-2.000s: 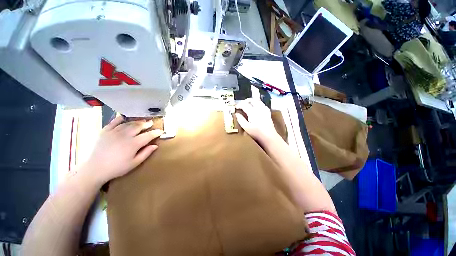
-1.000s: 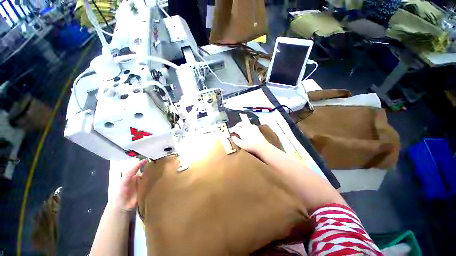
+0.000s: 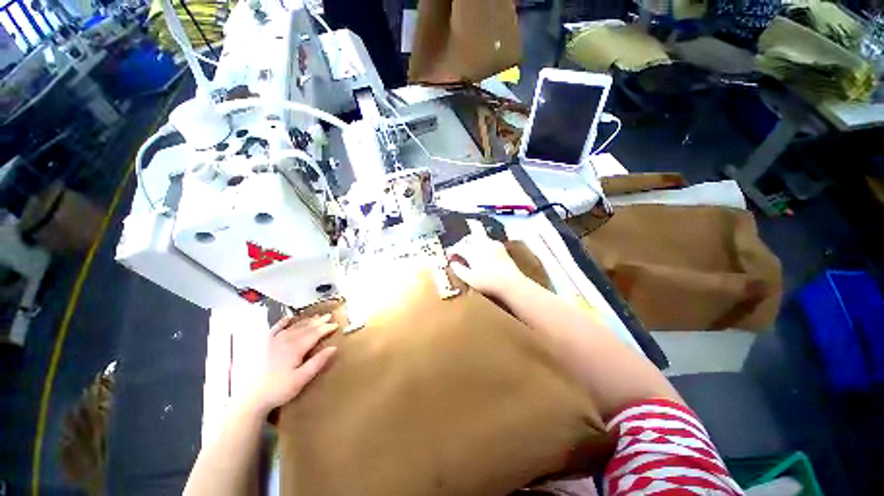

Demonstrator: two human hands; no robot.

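Note:
A brown bag body [image 3: 436, 387] lies under the head of a white pattern sewing machine [image 3: 218, 228] and hangs down over the lap. My left hand [image 3: 296, 360] lies flat on the bag's left edge, fingers towards the machine head. My right hand [image 3: 483, 265] rests at the bag's upper right edge beside a small pale jig plate [image 3: 447, 283]; whether its fingers pinch the cloth cannot be told. A second jig plate [image 3: 354, 317] lies near my left fingertips. Bright glare hides the needle area.
A white-framed control panel [image 3: 565, 118] stands behind right, with a red and black tool [image 3: 508, 209] before it. Brown bags [image 3: 688, 257] lie at right. A blue crate [image 3: 841, 329] and green crate [image 3: 790, 475] are at right. A brown bag [image 3: 465, 44] hangs behind the machine.
The view has swung back and shows more of the machine. My left hand lifted to the bag's left edge, then came down flat on the cloth. My right hand stayed by the jig plate.

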